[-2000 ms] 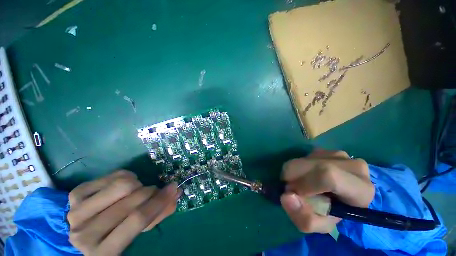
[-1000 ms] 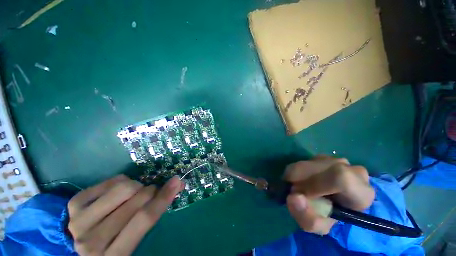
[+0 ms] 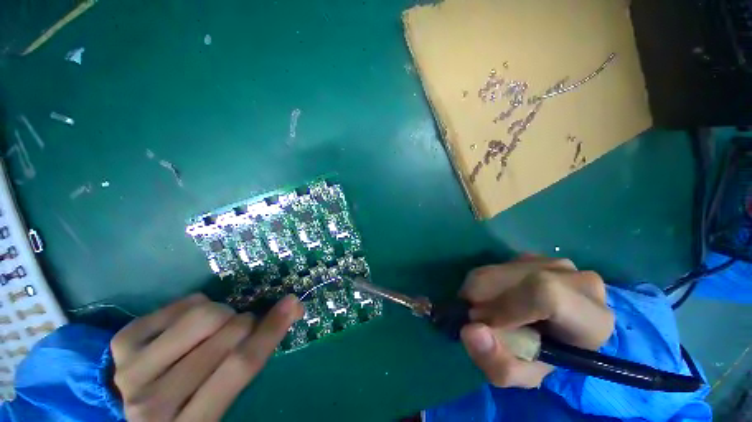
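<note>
A green PCB panel point(image 3: 276, 235) with rows of repeated units lies on the mat in front of me. My left hand point(image 3: 202, 350) pinches a thin silvery solder wire point(image 3: 317, 286) between thumb and finger, over the panel's near left part. The wire curves to the right across the panel. My right hand point(image 3: 536, 317) holds the soldering iron point(image 3: 589, 360) like a pen. Its metal tip points left and meets the wire's end area near the panel's right side; whether they touch is too small to tell. My left fingers hide the panel's lower left corner.
A tan pad point(image 3: 561, 49) with solder scraps lies at upper right, beside a black box point(image 3: 688, 74). The component tray point(image 3: 29, 280) stands at the left edge. Clear offcuts point(image 3: 294, 124) lie on the green mat point(image 3: 247, 91). A black cord runs at the right.
The panel, pad and tray have shifted left in the view, mostly between the two earlier frames. Both hands keep their grips; the iron tip stays at the panel's right part.
</note>
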